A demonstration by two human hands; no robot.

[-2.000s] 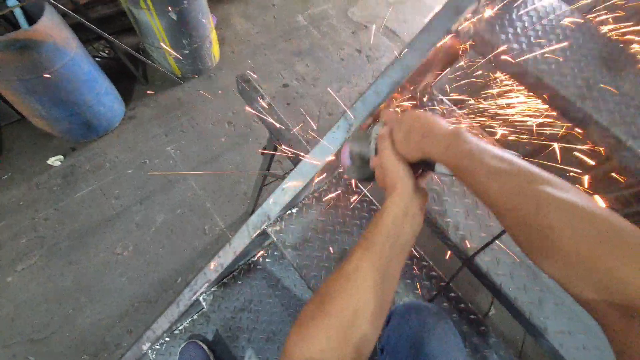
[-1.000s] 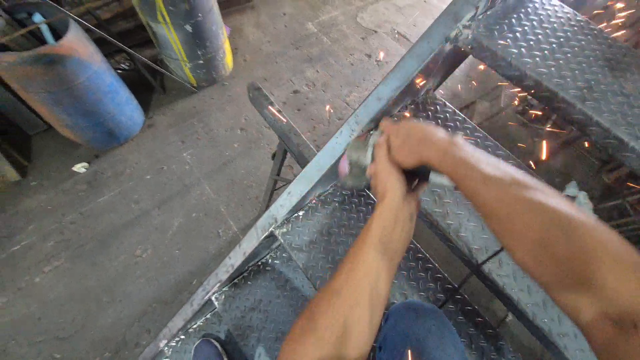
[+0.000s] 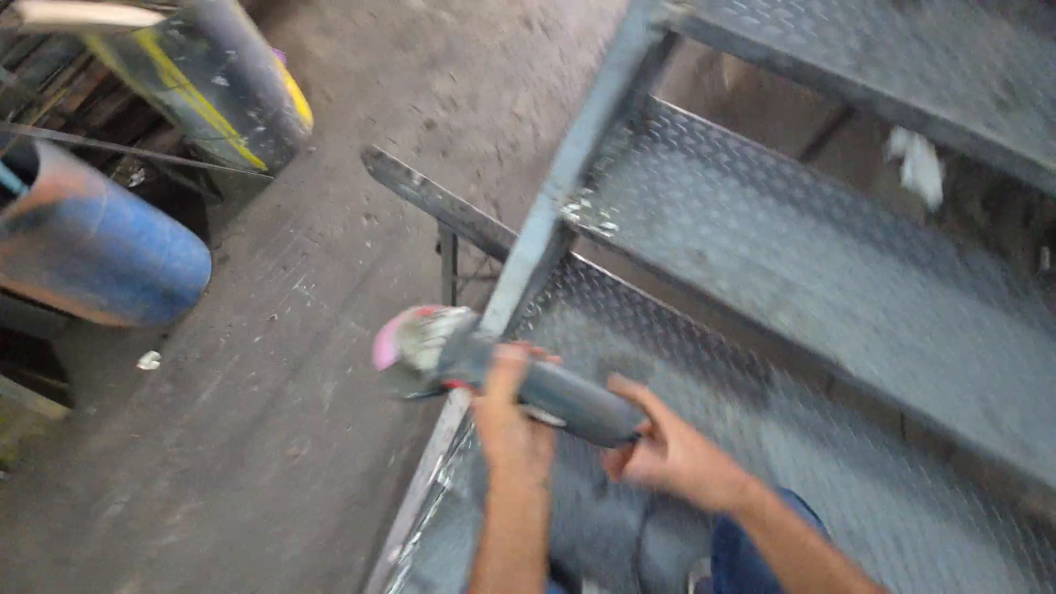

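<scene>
An angle grinder [image 3: 544, 388] with a dark body and a pinkish disc lies across a long steel side rail [image 3: 528, 264] of a metal staircase, or just above it; which of the two is unclear. My left hand [image 3: 516, 404] is wrapped around the front part of its body, near the head. At the rear end of the body is my right hand [image 3: 660, 445], its fingers around the tail. The disc end points left, past the rail and over the floor. Diamond-plate steel treads [image 3: 792, 247] run off to the right of the rail. The picture is blurred.
A blue barrel [image 3: 124, 239] and a dark barrel with yellow stripes [image 3: 214, 91] stand at the upper left. A narrow metal stand [image 3: 429, 198] juts out left of the rail. A whitish rag or scrap [image 3: 917, 169] shows between the treads.
The orange sparks seen in both earlier frames are gone. Both hands and the grinder have come away from the rail's inner side, and the right hand has shifted to the tool's rear. The view has moved.
</scene>
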